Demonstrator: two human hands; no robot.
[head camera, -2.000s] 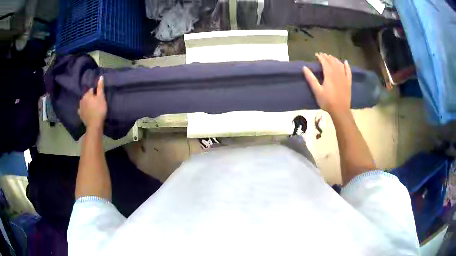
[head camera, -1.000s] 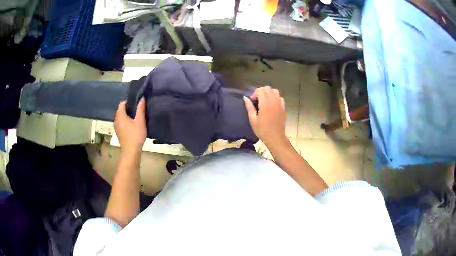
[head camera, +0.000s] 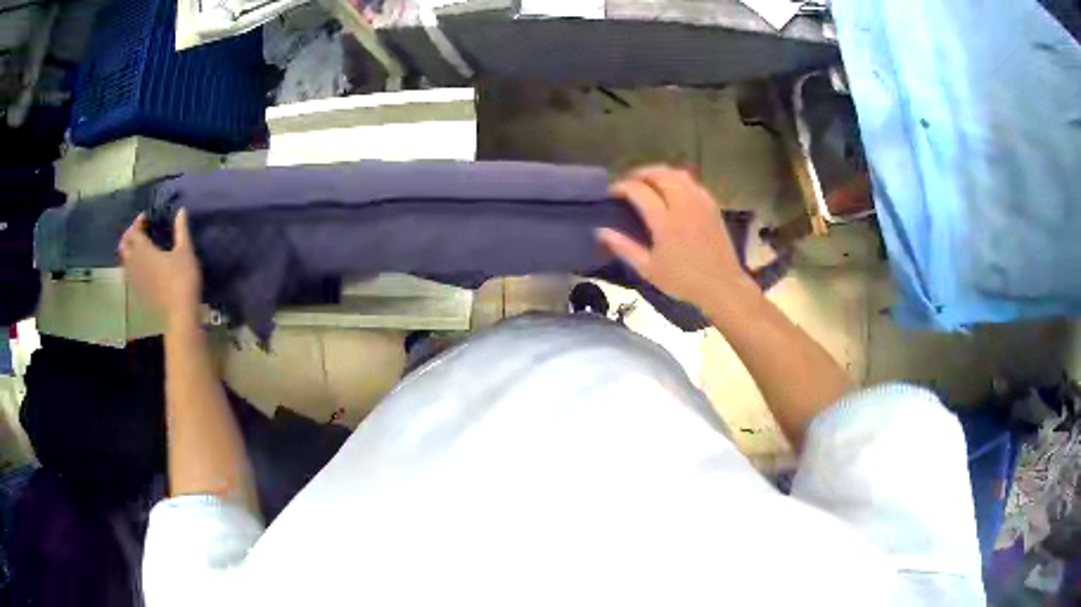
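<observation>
A dark purple trouser leg (head camera: 403, 225) is pulled over the long padded arm board, with its seam running lengthwise along the middle. The grey-blue board (head camera: 89, 229) shows bare at the far left end. My left hand (head camera: 166, 267) grips the gathered cloth near that end, where folds hang down. My right hand (head camera: 676, 237) holds the cloth at the right end, fingers on top and thumb in front. Loose dark cloth hangs to the right, behind my right hand and wrist.
The cream stand (head camera: 368, 131) lies under the board. A blue crate (head camera: 172, 77) is at the upper left. A grey side table (head camera: 593, 50) stands beyond. Light-blue sheeting (head camera: 972, 154) hangs at right. A dark garment heap (head camera: 95, 415) is at lower left. A wooden-edged frame (head camera: 830, 148) stands by the sheeting.
The bunched cloth has been spread along the board. My left hand has moved left with its edge, covering more of the board, and my right hand has moved slightly right.
</observation>
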